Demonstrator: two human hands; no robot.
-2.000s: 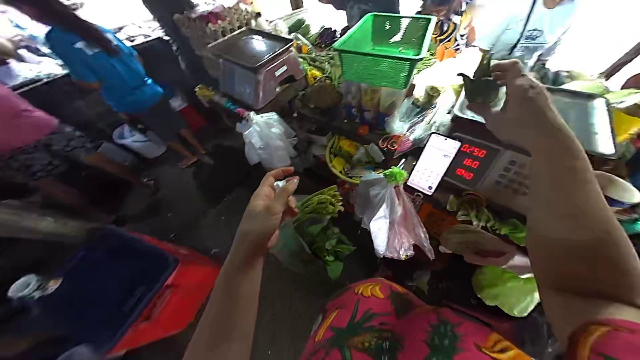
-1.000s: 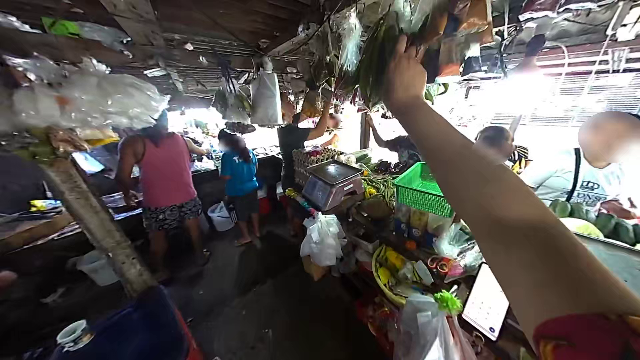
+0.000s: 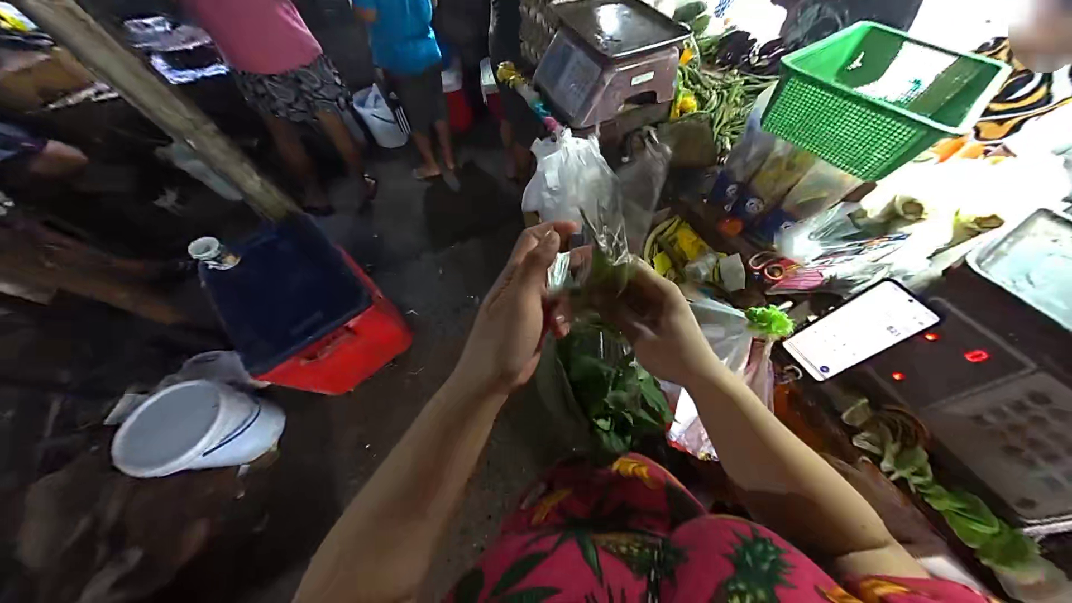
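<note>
My left hand (image 3: 523, 301) is raised in front of my body, its fingers closed on the side of a clear plastic bag (image 3: 605, 239). On the bag's other side my right hand (image 3: 657, 314) pinches the plastic, its fingertips partly hidden. Something green shows blurred through the plastic between the hands. Below them is a bunch of leafy greens (image 3: 615, 398), partly covered by my hands. A lit smartphone (image 3: 863, 329) lies to the right, against a digital scale (image 3: 988, 402) with red digits. White plastic bags (image 3: 574, 172) hang just beyond my hands.
A green plastic basket (image 3: 879, 100) and a second scale (image 3: 611, 63) stand among vegetables at the back. On the left are a red cooler with a dark lid (image 3: 285, 293), a white bucket (image 3: 197, 427) and a wooden post (image 3: 167, 109). People stand beyond.
My right hand, raised among the hanging bags one second ago, has come down beside my left hand, and both now hold clear plastic. The view has tilted down again.
</note>
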